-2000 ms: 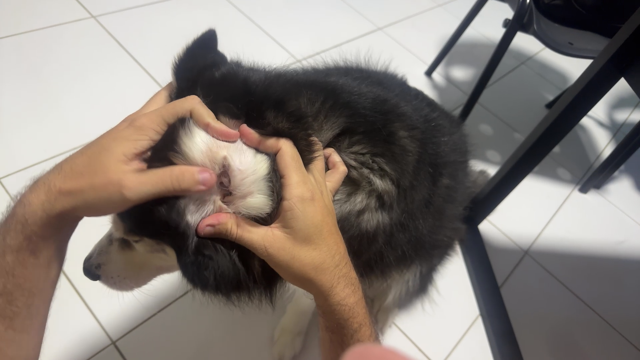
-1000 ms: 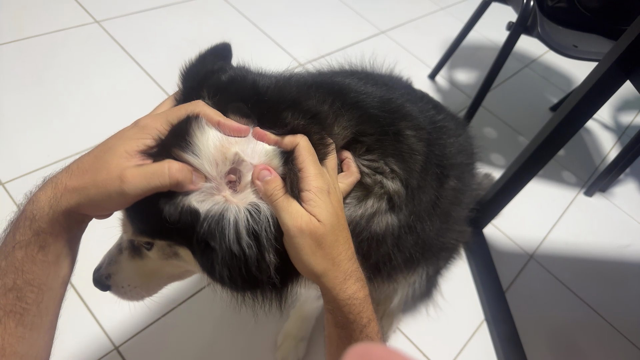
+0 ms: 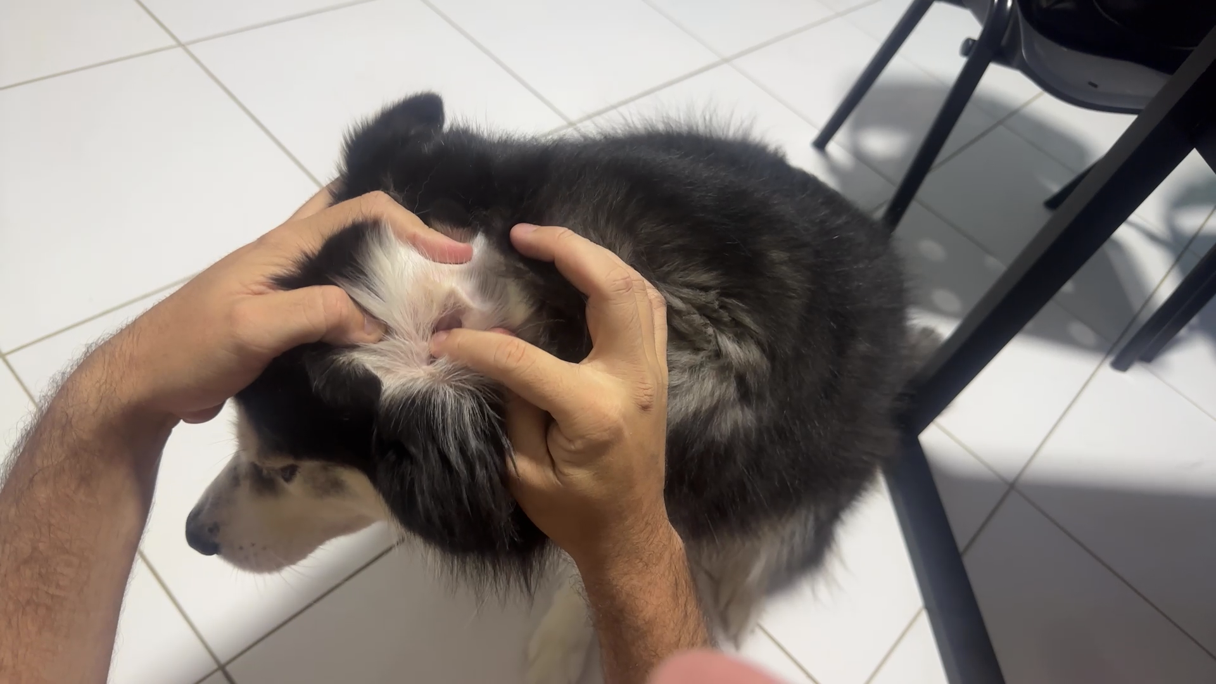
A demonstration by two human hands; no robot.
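A black and white dog [image 3: 779, 285] sits on the floor with its muzzle [image 3: 275, 513] pointing to the lower left. My left hand [image 3: 275, 294] holds the dog's ear [image 3: 408, 294] from the left, thumb and a fingertip on the white fur of its inner side. My right hand [image 3: 589, 389] lies on the right of that ear. Its thumb touches the edge of the pink ear opening [image 3: 465, 318], and its forefinger is raised apart, near the black fur. The dog's other ear [image 3: 394, 133] stands up behind my left hand.
White floor tiles [image 3: 85, 180] surround the dog. A black metal frame leg [image 3: 950, 560] and slanting bar [image 3: 1054, 247] stand close to its right side. A dark chair [image 3: 1092, 76] with thin legs is at the upper right. Something pink and blurred shows at the bottom edge.
My right forefinger has come away from beside the left fingertip and now stands apart from the thumb. The ear opening showed more fully one second ago.
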